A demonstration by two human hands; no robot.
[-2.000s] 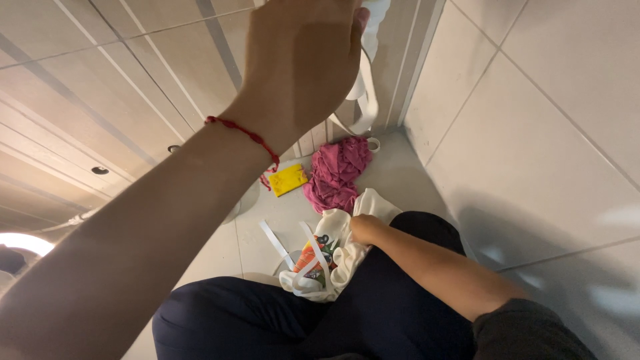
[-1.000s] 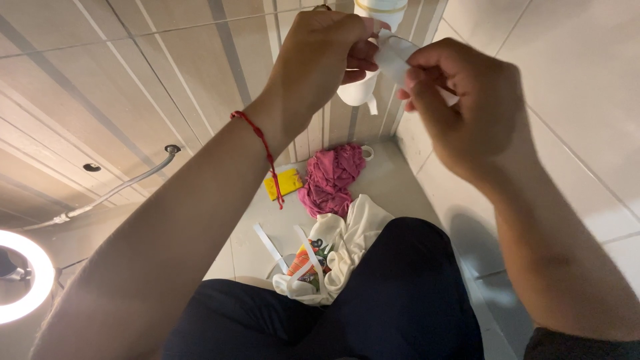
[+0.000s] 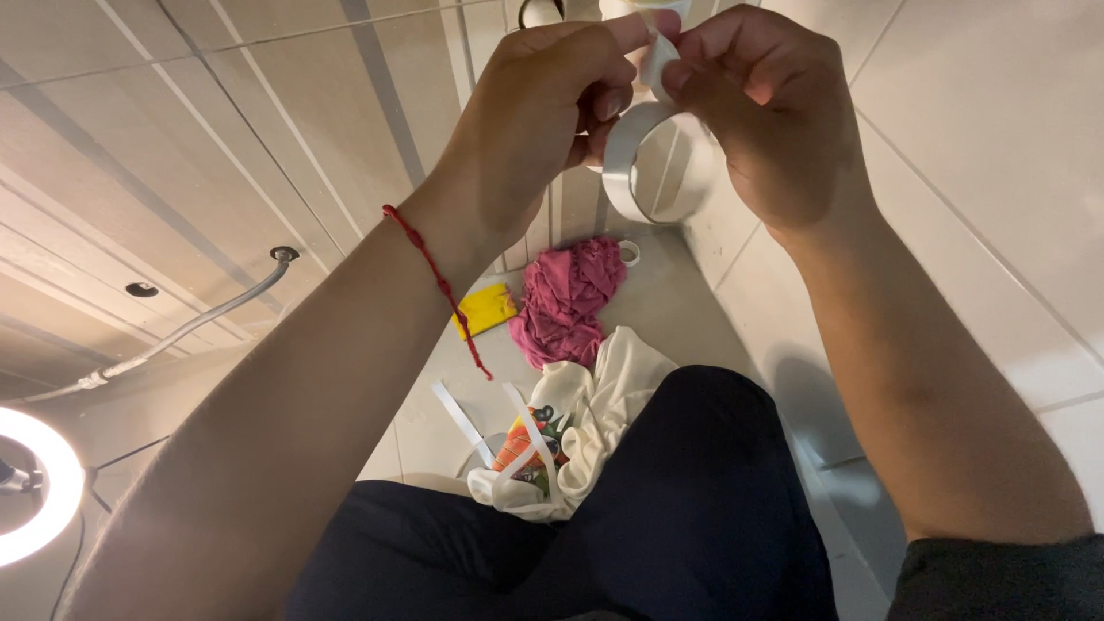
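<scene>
My left hand (image 3: 552,112), with a red string bracelet at the wrist, pinches a thin white strip (image 3: 660,65) near the top of the view. From the other side my right hand (image 3: 776,112) grips the same strip between thumb and fingers. A curled white band (image 3: 628,164) hangs in a loop just below the fingers; whether it joins the strip is unclear. Behind the hands shows part of a white cylindrical fixture (image 3: 642,9), mostly hidden.
On the grey floor lie a crumpled pink cloth (image 3: 569,297), a yellow packet (image 3: 487,309), a small white ring (image 3: 630,253) and a cream cloth (image 3: 625,371) with white straps. Tiled walls stand close; a metal hose (image 3: 216,310) and a lit ring lamp (image 3: 65,483) are at left.
My right hand has risen from the cream cloth on the floor to meet my left hand at the strip. Since one second ago, the white band has come into view as a loop below both hands.
</scene>
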